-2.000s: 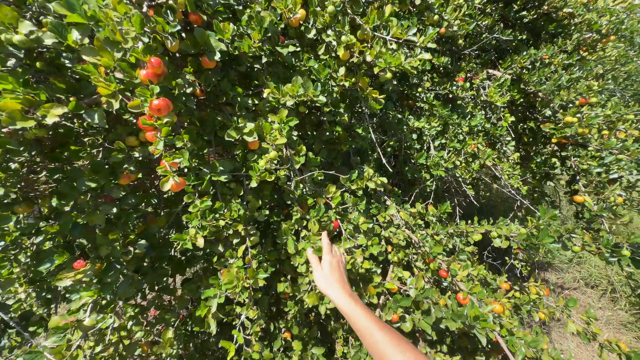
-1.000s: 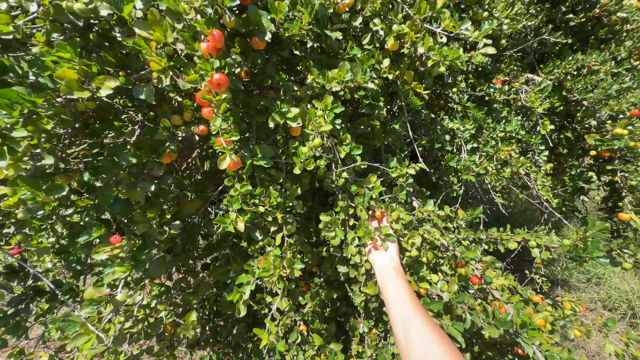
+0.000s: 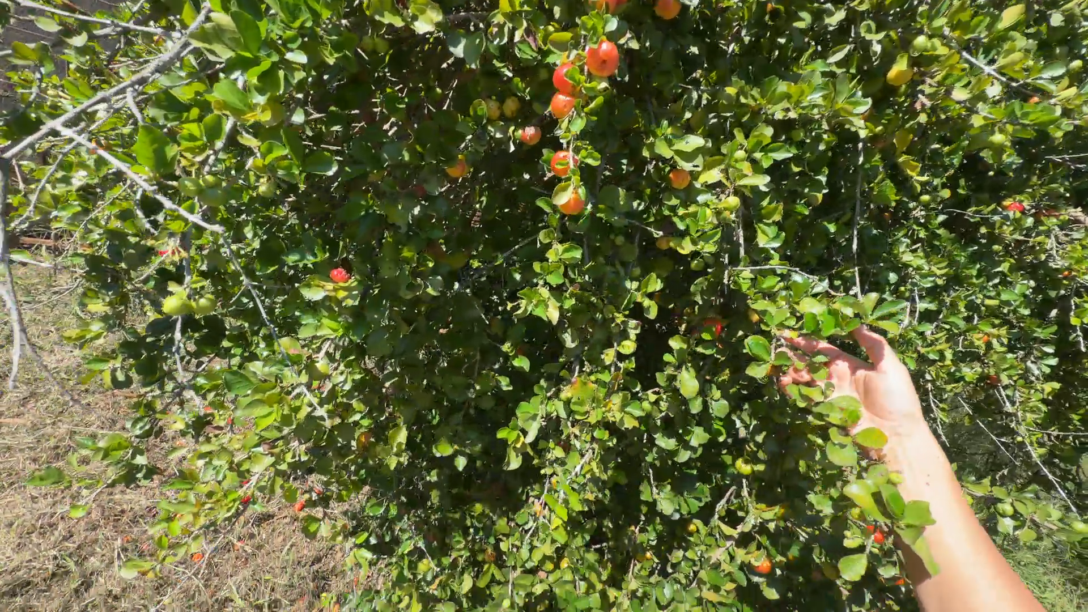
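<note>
My right hand (image 3: pixel 867 387) reaches into a leafy fruit bush (image 3: pixel 629 365) at the right, palm side partly toward me. Its thumb is raised and its fingertips go in behind leaves, so whether they hold anything is hidden. A red fruit (image 3: pixel 712 326) sits in shade left of the fingers. Higher up, near the middle, hangs a cluster of orange-red fruits, among them a round one (image 3: pixel 602 58) and a lower one (image 3: pixel 572 201). An orange fruit (image 3: pixel 762 565) hangs below the hand, near the bottom edge. My left hand is out of view.
Bare grey branches (image 3: pixel 127 85) stick out at the upper left. Dry grass (image 3: pixel 76 527) covers the ground at the lower left, with small red fruits low down beside it. Leafy twigs (image 3: pixel 892 510) cross in front of my right forearm.
My right hand, earlier held in front of the leaves, now has its fingertips behind some of them. The view has swung left, bringing in the bare branches and dry grass.
</note>
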